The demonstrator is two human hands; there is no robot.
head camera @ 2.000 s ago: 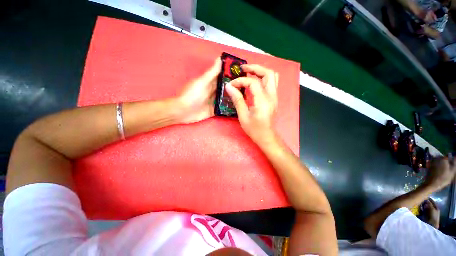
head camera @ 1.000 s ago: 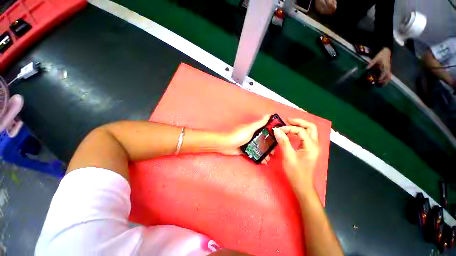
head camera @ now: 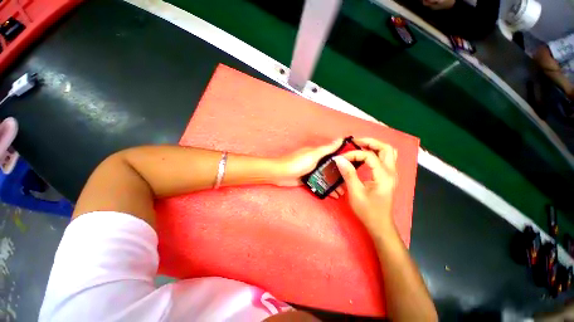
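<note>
A black phone unit (head camera: 325, 177) with a green and silver inside and a red upper end lies tilted in my left hand (head camera: 303, 165), above the salmon-red work mat (head camera: 252, 233). My left hand is closed around its left side and underside, with fingertips showing below it. My right hand (head camera: 371, 178) is over the unit's red end, thumb and fingers touching its open face. The fingers cover part of the red end. I cannot tell whether they pinch a small part.
A pale metal post (head camera: 313, 44) stands on the white edge beyond the mat. The green conveyor (head camera: 371, 75) carries a unit (head camera: 401, 30). Black units (head camera: 549, 261) cluster at right. A red tray (head camera: 31, 25) and white plug (head camera: 24, 83) are at left.
Since one second ago the view has shifted slightly. My right thumb has moved from the red end's edge further onto the unit's face. The neighbour's hand across the conveyor has moved away.
</note>
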